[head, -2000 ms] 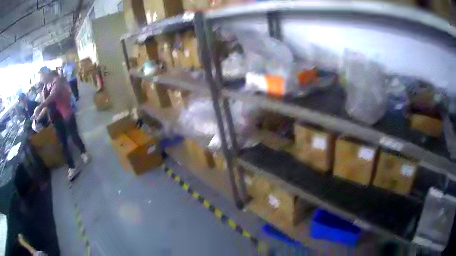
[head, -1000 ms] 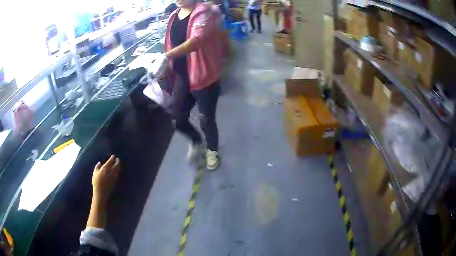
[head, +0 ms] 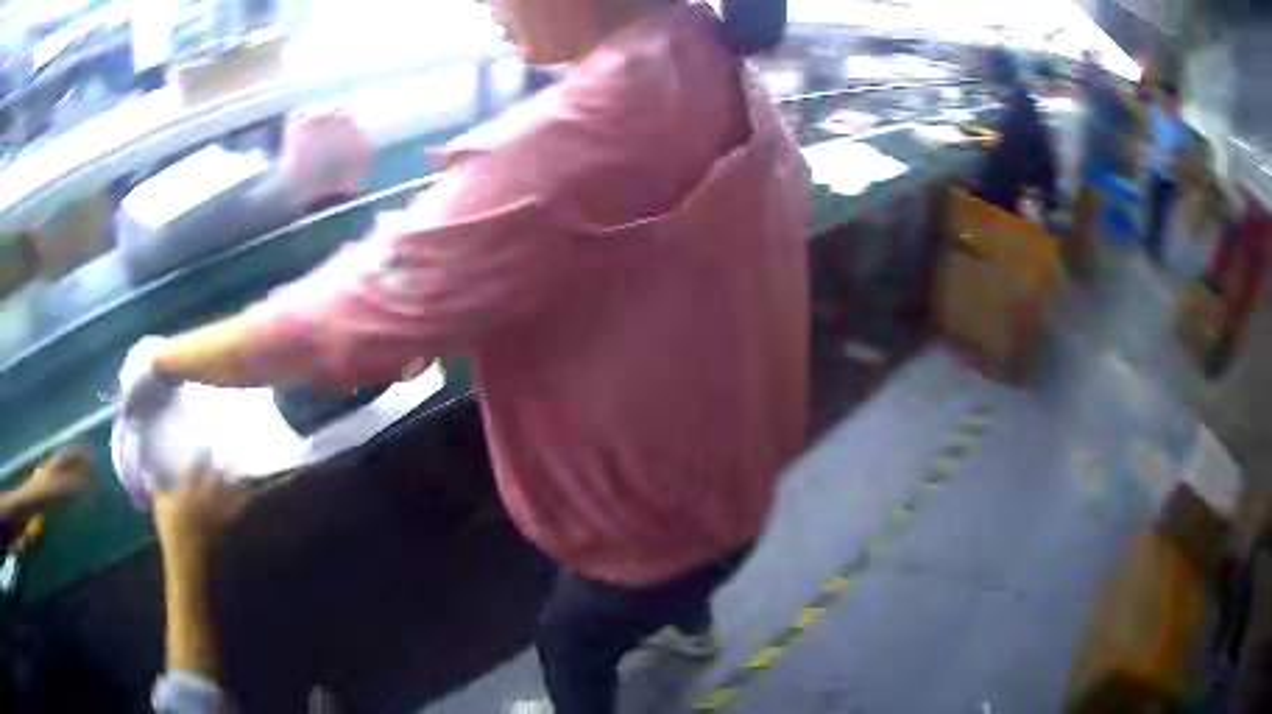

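Note:
My right hand (head: 195, 505), bare with a pale cuff, reaches up from the lower left. Its fingers meet a blurred white thing (head: 209, 430) at the bench edge; blur hides whether they grip it. A person's white-gloved hand (head: 140, 398) is at the left end of the white thing. Another bare hand (head: 53, 481) shows at the left edge, dark-sleeved and cut off, seemingly my left hand. A small yellow-orange thing (head: 31, 530) is just below it; whether it is held is unclear. A dark rounded part (head: 328, 402) lies on the white material.
A person in a pink jacket (head: 642, 321) stands close in front, leaning an arm over the green bench (head: 84, 537). Grey floor with yellow-black tape (head: 823, 607) lies to the right. Cardboard boxes (head: 988, 286) and more people stand farther back.
The view has swung left. The pink-jacketed person is much closer, with an arm stretched over the bench. My right hand now meets the white thing. The hand at the left edge has appeared.

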